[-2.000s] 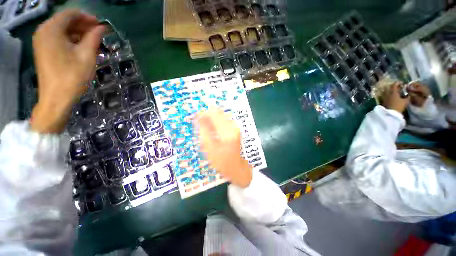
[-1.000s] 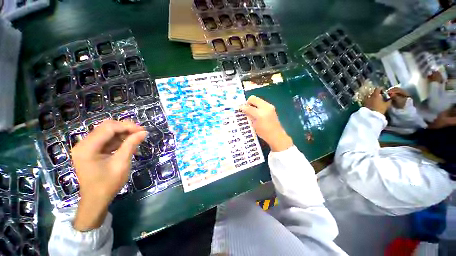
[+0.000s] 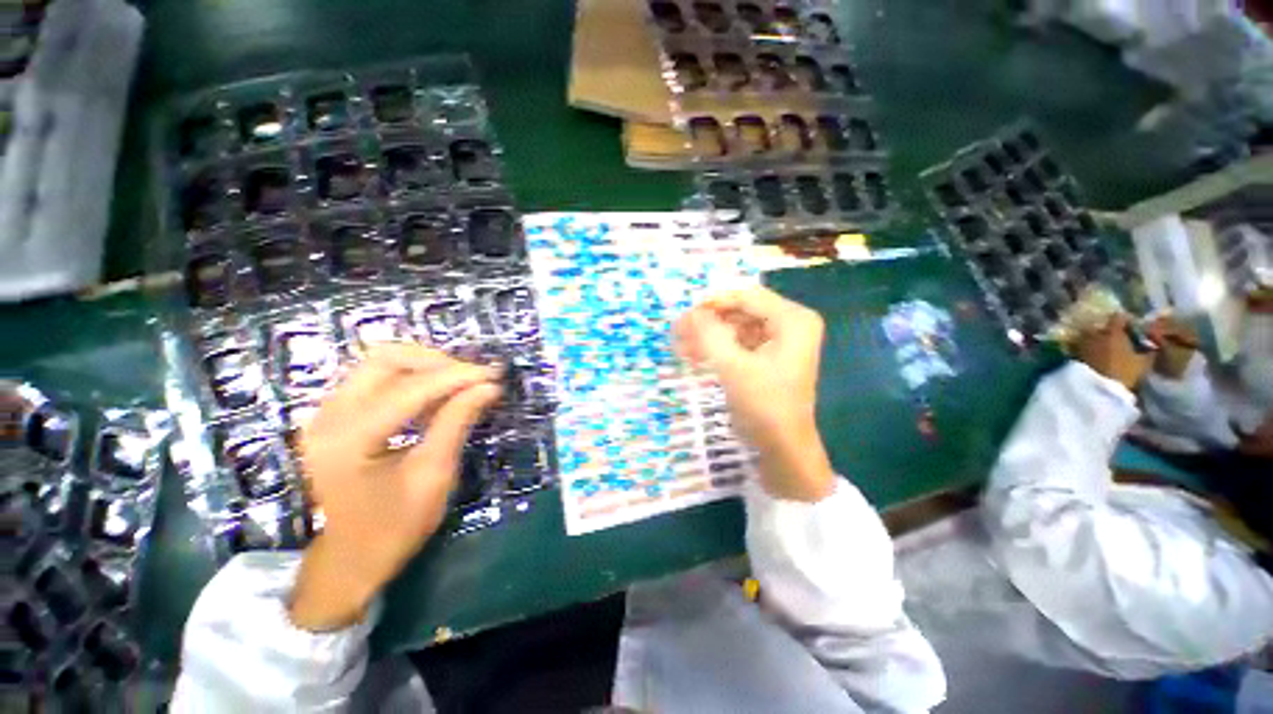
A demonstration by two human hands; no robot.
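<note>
The clear blister tray (image 3: 356, 181) with black rounded-square frames lies in front of me on the left. My left hand (image 3: 391, 467) is over its lower right part, thumb and forefinger brought together; something small and dark may be at the tips, but it is too small to tell. The white sticker sheet (image 3: 614, 509) lies right of the tray, with blue tabs on its left and middle and dark strips on its right. My right hand (image 3: 761, 370) is over the sheet's right part, fingers curled with thumb and forefinger close; I cannot tell if they pinch a strip.
A far tray (image 3: 768, 126) of frames lies beyond the sheet, over tan cardboard (image 3: 607, 63). More trays lie at lower left (image 3: 70, 530) and right (image 3: 1026, 230). White foam (image 3: 63, 147) is at upper left. A crumpled clear film (image 3: 921, 342) lies right. A white-coated person (image 3: 1117, 516) works at right.
My left hand came down from over the tray's top to its lower right part. My right hand moved from the sheet's middle to its right part. The view has shifted.
</note>
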